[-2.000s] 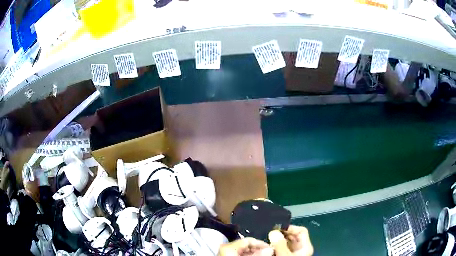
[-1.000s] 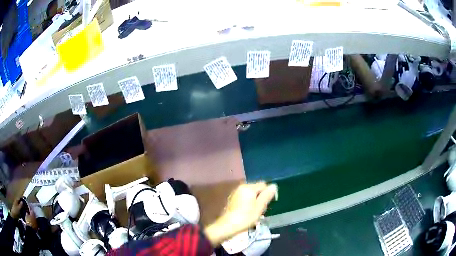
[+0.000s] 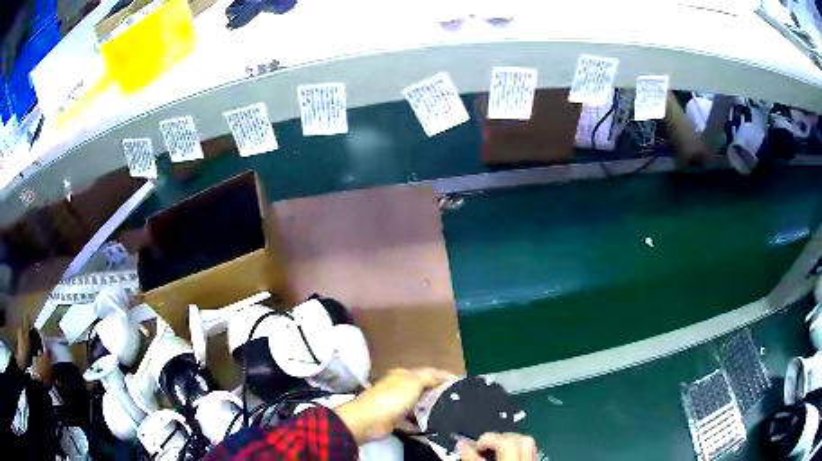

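Note:
A flat matte black gasket (image 3: pixel 475 411) with small holes lies at the bottom centre, over a white mounting base (image 3: pixel 431 402) whose rim shows at its left. My left hand (image 3: pixel 397 402), below a red plaid sleeve, grips the base at its left side; its fingertips are partly hidden. My right hand (image 3: pixel 501 447) is cut off by the bottom edge and pinches the gasket's lower rim. White and black dome cameras (image 3: pixel 302 340) with tangled black cables are heaped to the left of my hands.
An open gasket carton (image 3: pixel 212 277) stands behind the cameras on brown cardboard (image 3: pixel 369 261). A small white scrap (image 3: pixel 649 241) lies on the green belt (image 3: pixel 577 270). Label sheets (image 3: pixel 715 410) lie at the lower right. Another person's hand (image 3: pixel 34 347) shows at the far left.
My left hand reached out towards the belt with a small white piece, then came back beside the gasket. A white scrap now shows on the belt. The gasket now sits over the white base.

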